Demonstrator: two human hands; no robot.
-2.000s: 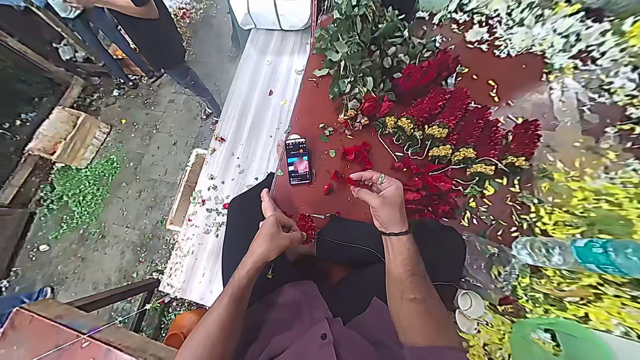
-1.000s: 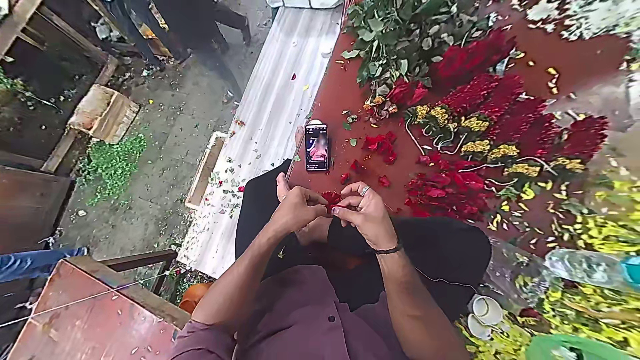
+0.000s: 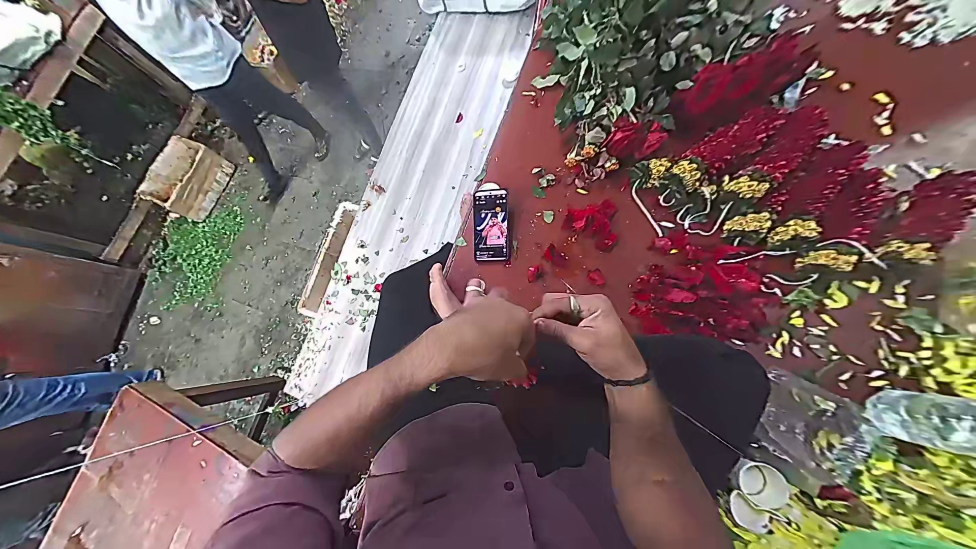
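Over my lap, my left hand (image 3: 488,335) is curled with its thumb raised, and some red petals (image 3: 524,378) show just beneath it. My right hand (image 3: 591,328) meets it, thumb and forefinger pinched together at the left fingertips; what they pinch is too small to tell. A thin thread (image 3: 705,431) runs from near my right wrist toward white spools (image 3: 762,486). Loose red petals (image 3: 592,221) and a lit smartphone (image 3: 492,226) lie on the red tabletop in front of my hands. Farther right are a heap of red petals (image 3: 694,297) and red garlands (image 3: 770,145) with yellow flower ends (image 3: 751,223).
Leafy green stems (image 3: 602,53) lie at the table's far side. Yellow petals (image 3: 915,488) and a plastic bottle (image 3: 915,419) are at the right. A white board (image 3: 427,137) borders the table on the left. Two people stand on the ground beyond, near a foam box (image 3: 187,179).
My hands, apart two seconds ago, came together over my lap around a small red piece. Now the left hand has turned and covers the spot. People at the upper left have shifted.
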